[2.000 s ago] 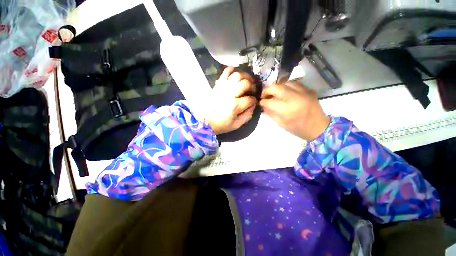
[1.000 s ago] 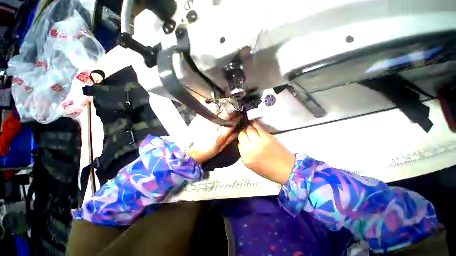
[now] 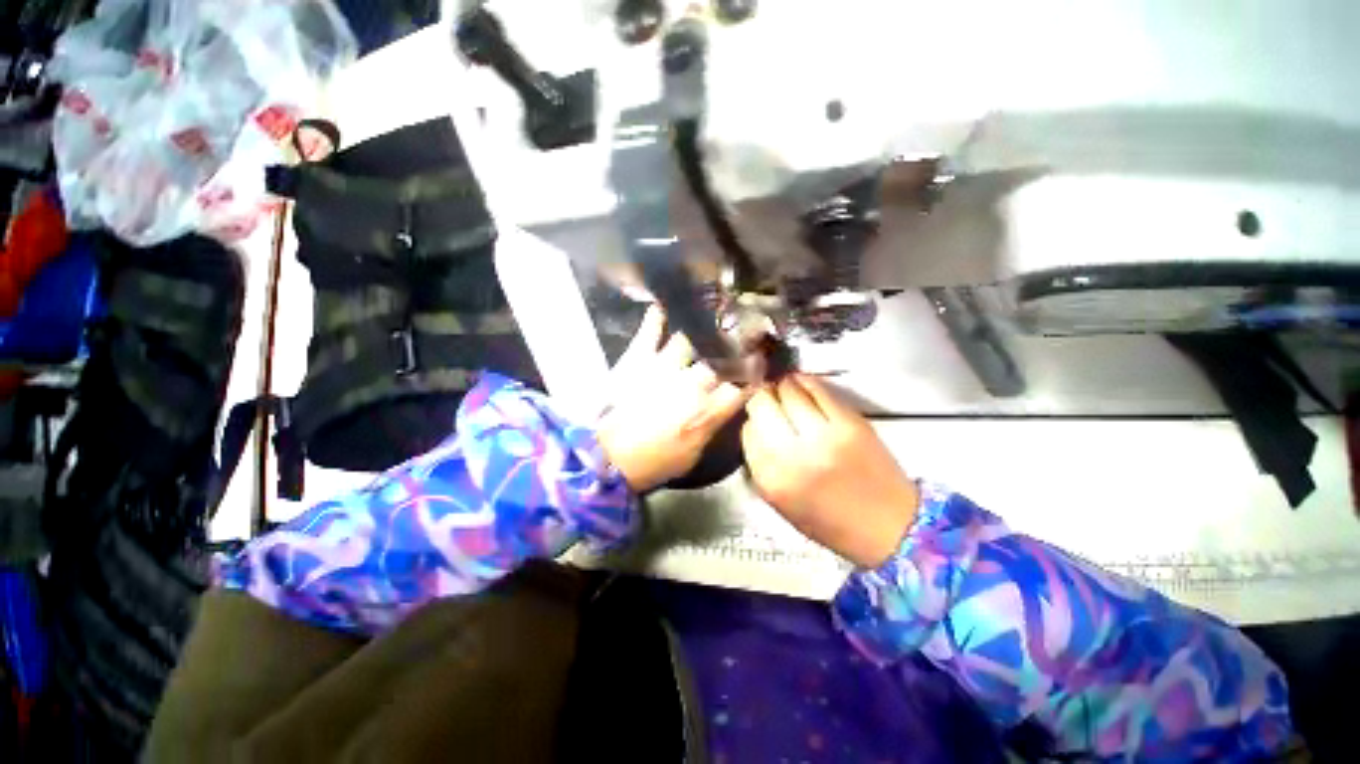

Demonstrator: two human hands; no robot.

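The camouflage and black panel (image 3: 395,284) lies on the white table left of the sewing machine (image 3: 955,90), and its dark curved edge (image 3: 704,460) shows below my hands. My left hand (image 3: 671,415) holds the dark piece close to the needle area, thumb and fingers bent. My right hand (image 3: 817,455) pinches the same piece with its fingertips, nearly touching the left. The presser foot area (image 3: 758,332) is just above my fingertips and blurred. A dark curved bar passes in front of it, so the needle and the exact grip are partly hidden.
A crumpled clear plastic bag (image 3: 194,112) is at the upper left. Dark camouflage pieces (image 3: 142,388) are piled at the far left. A black webbing strip (image 3: 1253,411) lies right of the machine. A printed ruler (image 3: 1193,570) runs along the table's front edge.
The view has swung, so more of the machine head shows than two seconds ago. Both hands remain together at the needle area on the dark piece.
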